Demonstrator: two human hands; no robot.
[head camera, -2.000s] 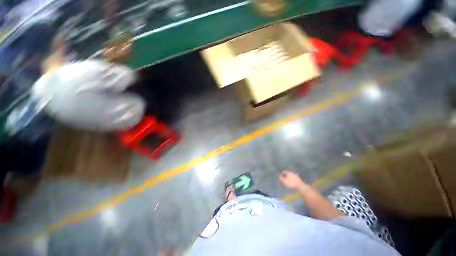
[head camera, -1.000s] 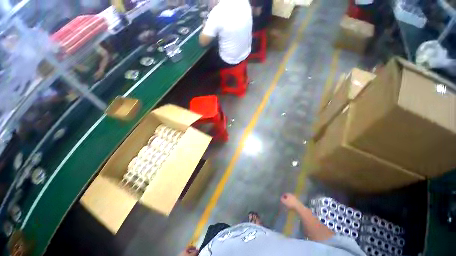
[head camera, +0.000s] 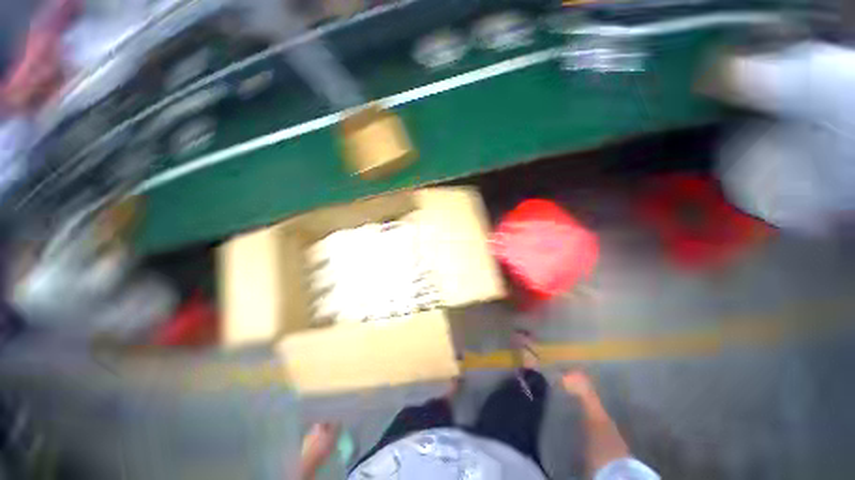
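Observation:
A large open carton with stacked pale parts inside stands in front of me, beside the green bench. My right hand hangs low to the right of my legs, small and blurred; nothing shows in it, and its fingers cannot be made out. My left hand is low at the lower left, below the carton and not touching it. A small green patch shows beside it; whether the hand holds it cannot be told.
A red stool stands right of the carton, another red stool further right near a seated person. A small cardboard tray and blurred housings lie on the bench. A yellow line crosses the floor.
The view has turned toward the bench, so the carton and stool now lie straight ahead. The stacked cartons on the right have left the picture. My left hand shows more fully.

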